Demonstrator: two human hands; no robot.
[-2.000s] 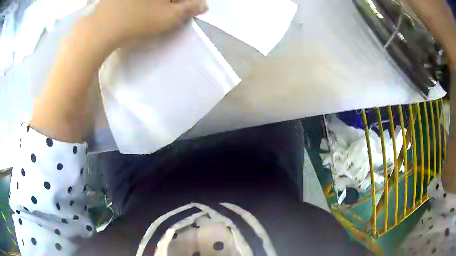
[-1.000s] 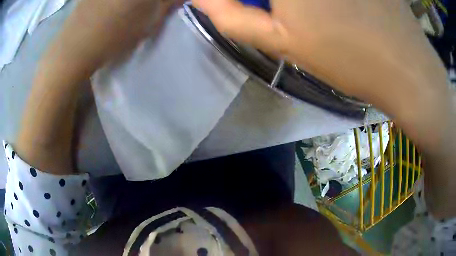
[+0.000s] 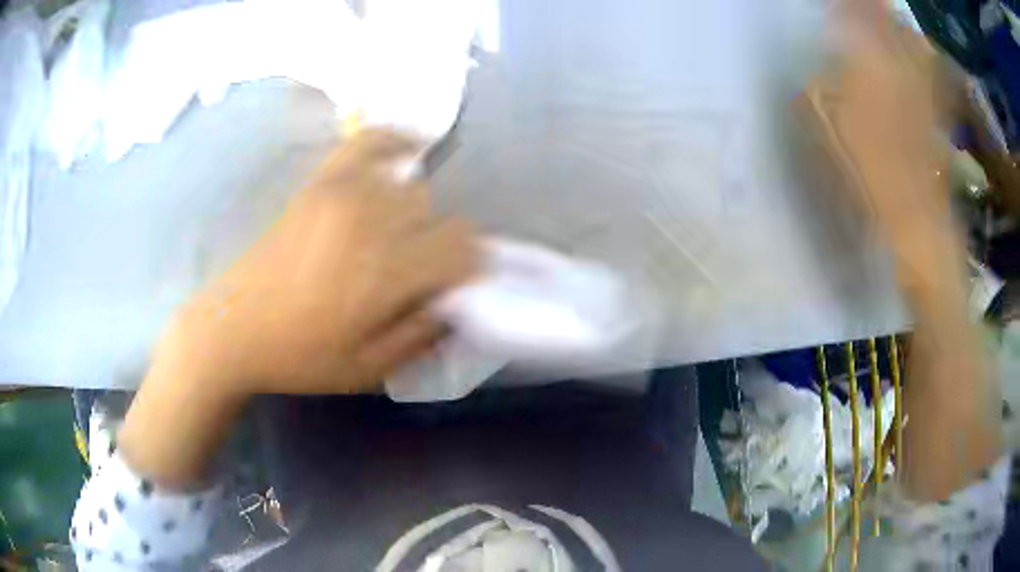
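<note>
My left hand (image 3: 347,268) is over the near part of the pale pressing table (image 3: 134,268), blurred, its fingers closed on a white garment piece (image 3: 537,302) that bends out to the right and below the hand. My right hand (image 3: 878,123) is at the table's right end, strongly blurred. A dark blurred shape beside it fits the steam iron (image 3: 822,184); the handle cannot be made out, and whether my fingers hold it is not clear.
White cloth pieces (image 3: 246,45) lie along the far left and far middle of the table. Below the right table edge stands a yellow wire basket (image 3: 853,447) with white scraps (image 3: 783,430). Green floor shows at the lower left.
The iron and my right hand have moved from the middle to the table's right end. My left hand has moved right and nearer, and the piece that lay flat is now gathered in it.
</note>
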